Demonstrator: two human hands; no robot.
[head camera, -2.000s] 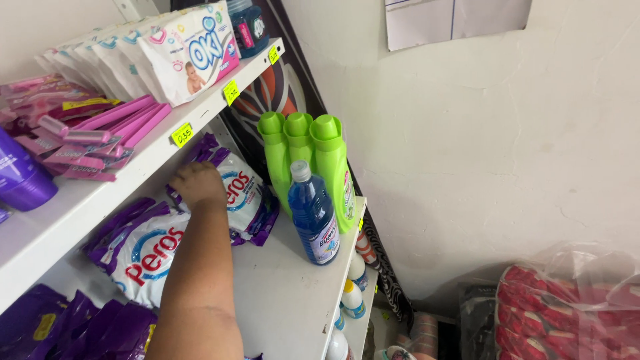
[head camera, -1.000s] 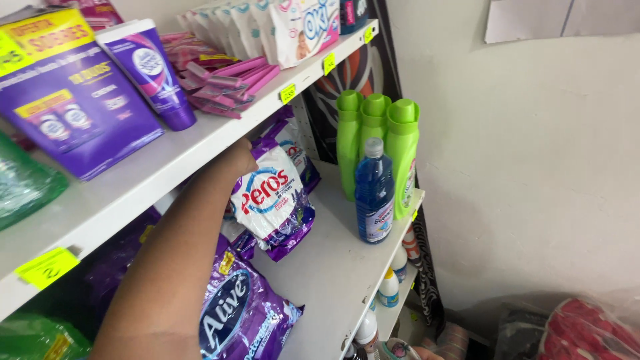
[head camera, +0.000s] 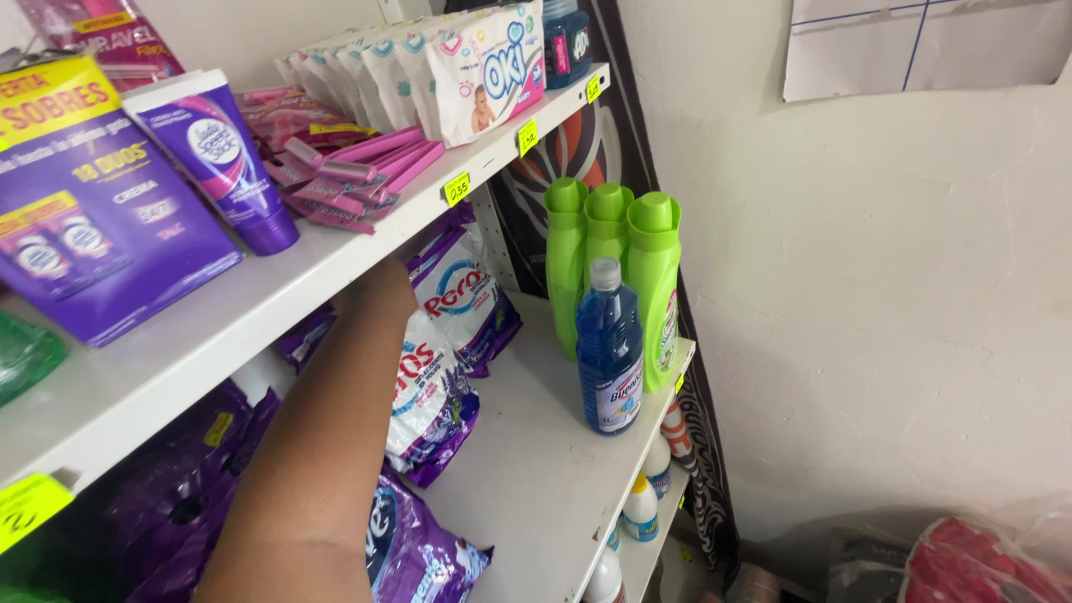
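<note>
My left arm reaches in under the upper shelf; the wrist and perhaps the back of my left hand (head camera: 381, 289) show beside the detergent bags, while the fingers are hidden behind the shelf edge. One white and purple Peros detergent bag (head camera: 431, 394) is right of the forearm, and another Peros bag (head camera: 469, 293) stands behind it. Lower down, a purple Alive bag (head camera: 419, 544) is partly covered by the arm. A blue bottle of liquid cleaner (head camera: 610, 352) stands upright at the shelf's right end, before several green bottles (head camera: 653, 285). My right hand is out of view.
The upper shelf (head camera: 335, 251) holds a purple box (head camera: 100, 201), a purple tube (head camera: 222, 159), pink razors (head camera: 360, 176) and packs of OKI wipes (head camera: 486, 75). White bottles (head camera: 641, 511) stand on a lower shelf. A wall (head camera: 837, 293) is at right.
My left hand was on a Peros bag at the back in the oldest frame; it is now mostly hidden under the upper shelf. One Peros bag stands further forward than the other.
</note>
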